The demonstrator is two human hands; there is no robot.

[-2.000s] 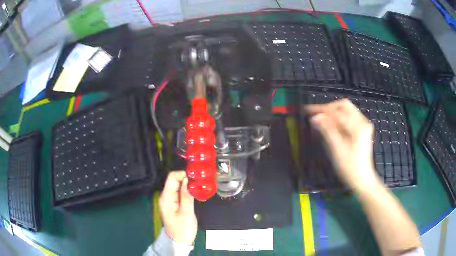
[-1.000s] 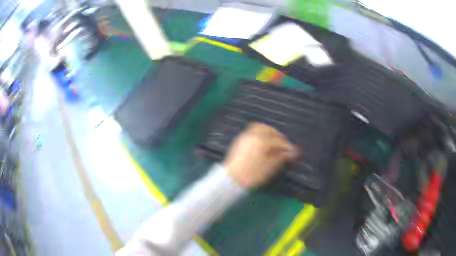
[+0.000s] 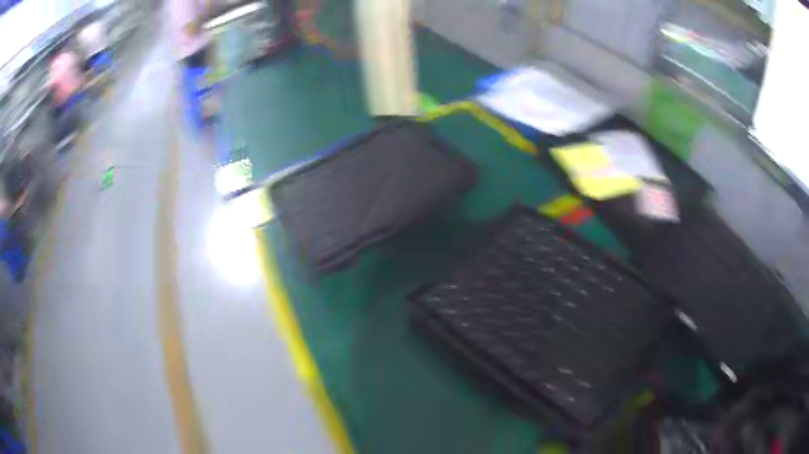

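No hand is in the picture. The head view is blurred and turned to the left part of the bench. A black component tray, thick or stacked, lies nearest on the green mat, with light dots in rows over part of it. A second black tray lies beyond it to the left, near the bench edge. At the bottom right corner a dark, blurred part of the fixture shows, cut off by the edge, with a speck of red.
A yellow sheet and white sheets lie behind, partly on another black tray. A pale post stands at the back. Left of the yellow-taped bench edge are a grey floor and blurred people far off.
The view has swung left, away from the fixture and its red grip, now out of sight except a dark part. The hand seen over the left tray one second ago is gone from the picture.
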